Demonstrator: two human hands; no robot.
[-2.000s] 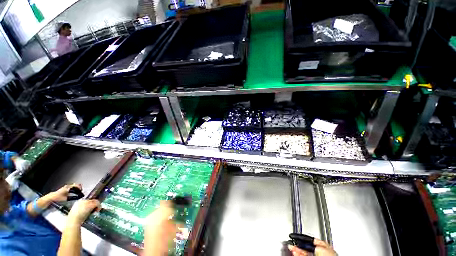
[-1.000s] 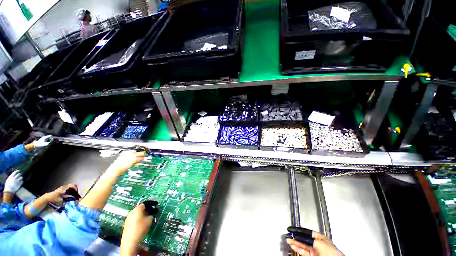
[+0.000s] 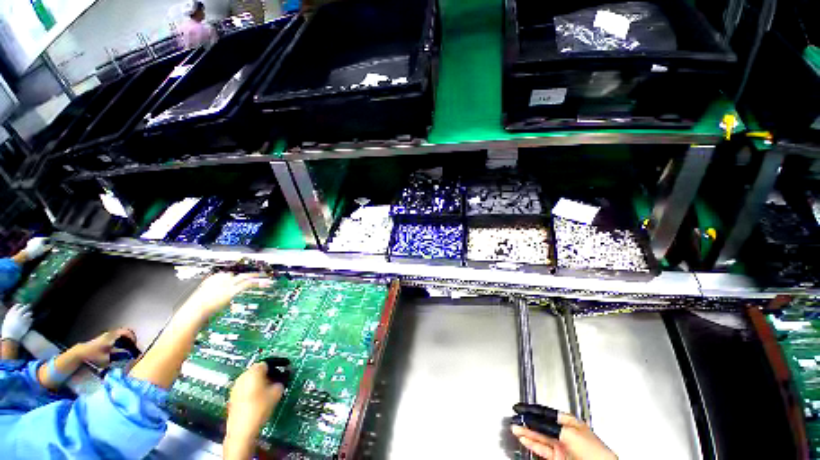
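A large green circuit board [image 3: 310,328] lies in a carrier with a reddish-brown right side bar [image 3: 378,346]. My left hand [image 3: 256,393] is over its lower middle, black coverings on the fingertips. The fingertips are bent, and whatever may be between them is hidden. My right hand [image 3: 562,433] is at the bottom, right of the board, over the metal conveyor [image 3: 450,377]. Its black-covered fingers point left, close together; I cannot tell if they hold a small part. Another person's bare hand [image 3: 220,292], with a blue sleeve, reaches over the board's upper left edge.
Bins of white [image 3: 361,230], blue [image 3: 427,241] and mixed pale parts [image 3: 598,247] stand on the lower shelf. Large black totes [image 3: 346,112] stand above. A neighbour's hand with a blue wristband [image 3: 99,348] and white-gloved hands [image 3: 16,321] are at left. Another board [image 3: 798,346] lies at far right.
My left hand has come left and down from its blurred place over the board. My right hand has stayed nearly in place. The neighbour's sleeved arm has reached up across the board's left side.
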